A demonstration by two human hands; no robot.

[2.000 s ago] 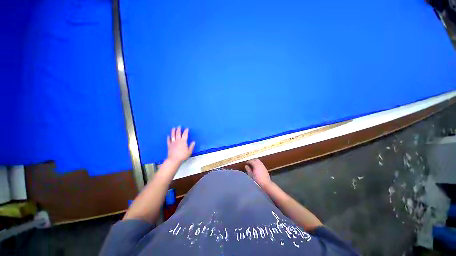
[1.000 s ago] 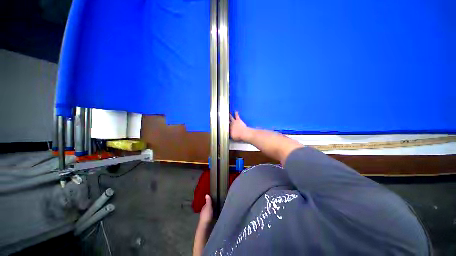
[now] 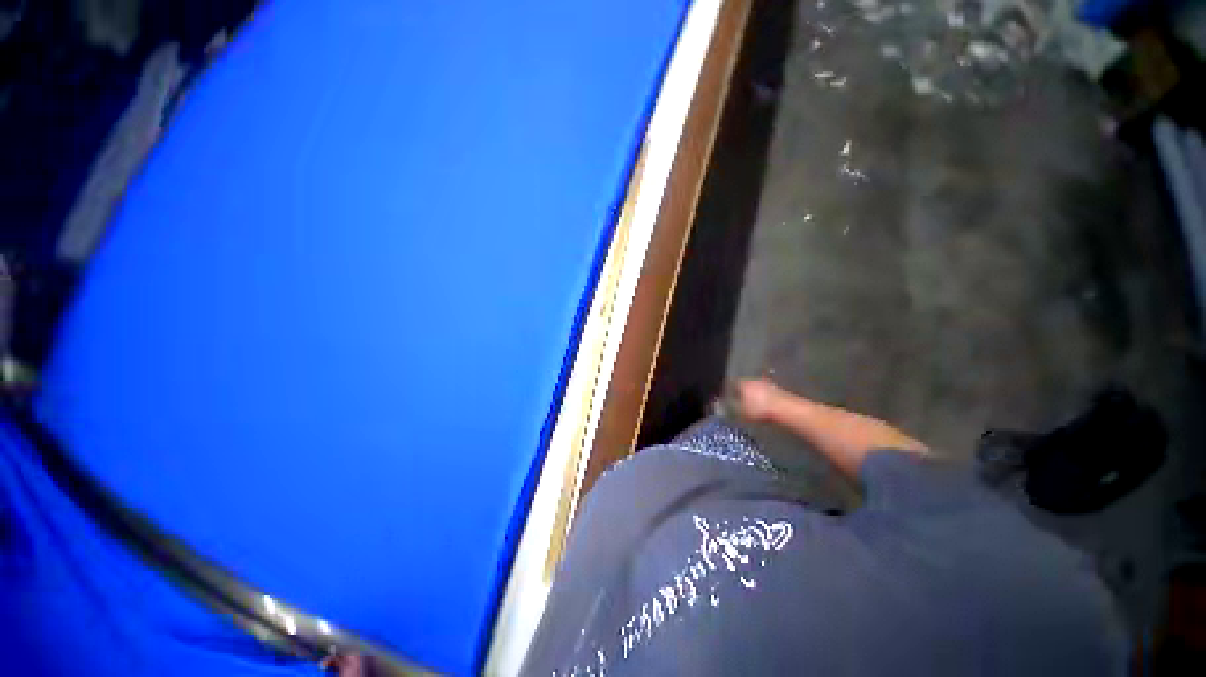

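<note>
The bright blue fabric lay [image 3: 370, 265] covers the table in front of me. The cutter rail [image 3: 199, 569] curves across the lower left, with blue cloth on both sides of it. A bit of my left hand [image 3: 347, 664] shows at the rail, cut off by the bottom edge. White underlay paper [image 3: 657, 159] runs along the lay edge, with a thin wooden ruler [image 3: 606, 311] lying on it. My right hand [image 3: 751, 399] is off the table beside my body, small and blurred. Whether it holds anything is unclear.
The table's brown edge [image 3: 675, 225] runs up the middle of the view. Grey floor [image 3: 913, 278] lies to the right, with white scraps [image 3: 979, 53] at the top. A black item [image 3: 1091, 456] lies on the floor at the lower right. Dark shapes are at the upper left.
The view has swung right along the table, so the rail now lies at the lower left. My right hand has left the lay area. My left hand stays near the rail.
</note>
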